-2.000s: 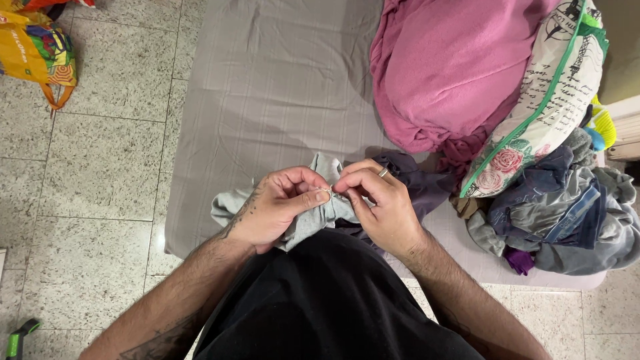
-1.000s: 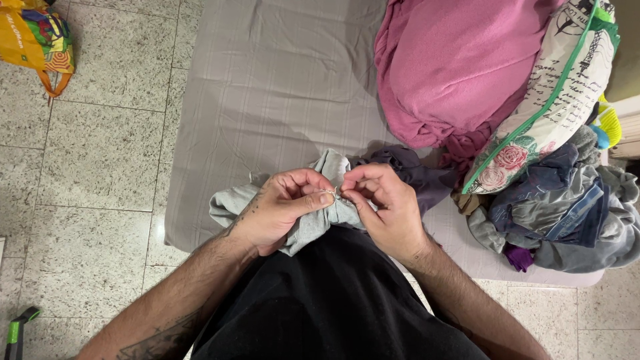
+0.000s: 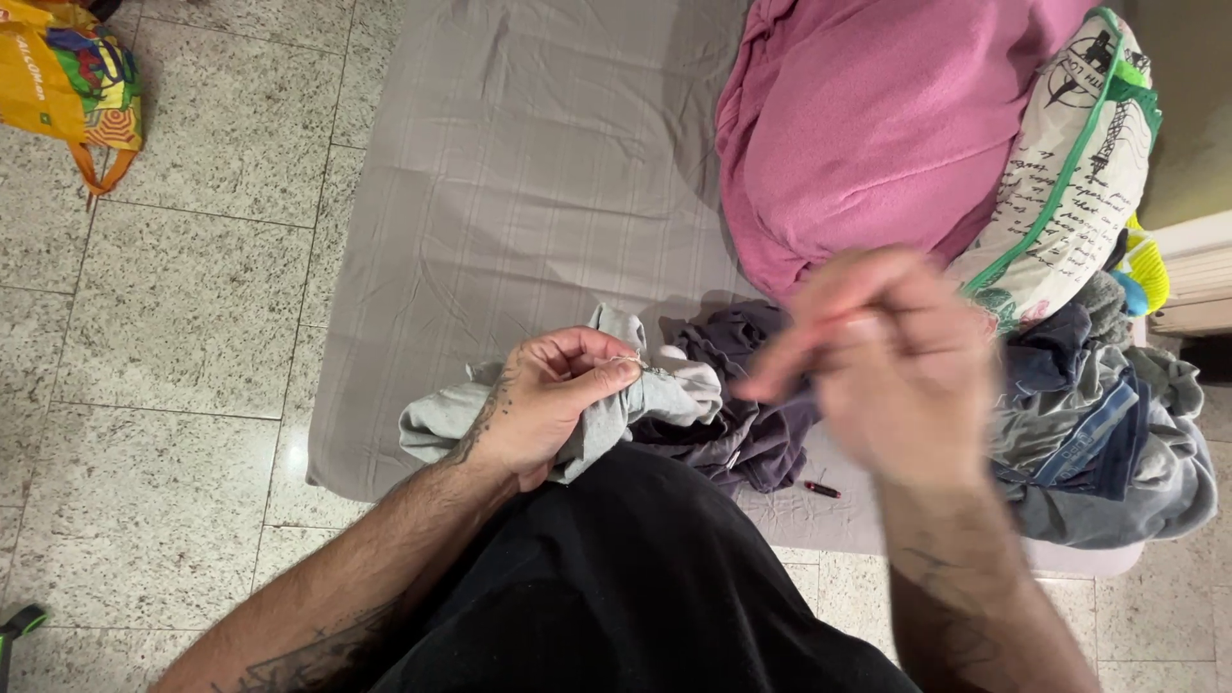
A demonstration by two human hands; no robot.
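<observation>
A light grey cloth garment [image 3: 587, 438] lies bunched at my lap on the bed's edge. My left hand [image 3: 553, 395] pinches its fabric between thumb and forefinger, where a pale thread or frayed edge shows. My right hand [image 3: 881, 361] is raised to the right of the garment and badly blurred; its fingers look bent, and whether it holds something small cannot be told. Under and beside it lies a crumpled dark purple garment [image 3: 760, 433]. A small dark object with reddish ends [image 3: 822, 490] rests on the sheet below that garment.
The bed has a grey sheet [image 3: 500, 173]. A pink blanket [image 3: 866, 125], a printed fabric bag with green trim [image 3: 1059, 183] and a pile of clothes [image 3: 1107, 443] lie at the right. On the tiled floor at left is an orange bag [image 3: 58, 77].
My right hand has moved away from the grey garment, to the right. My left hand keeps its pinch on the fabric. The small dark object now shows on the sheet.
</observation>
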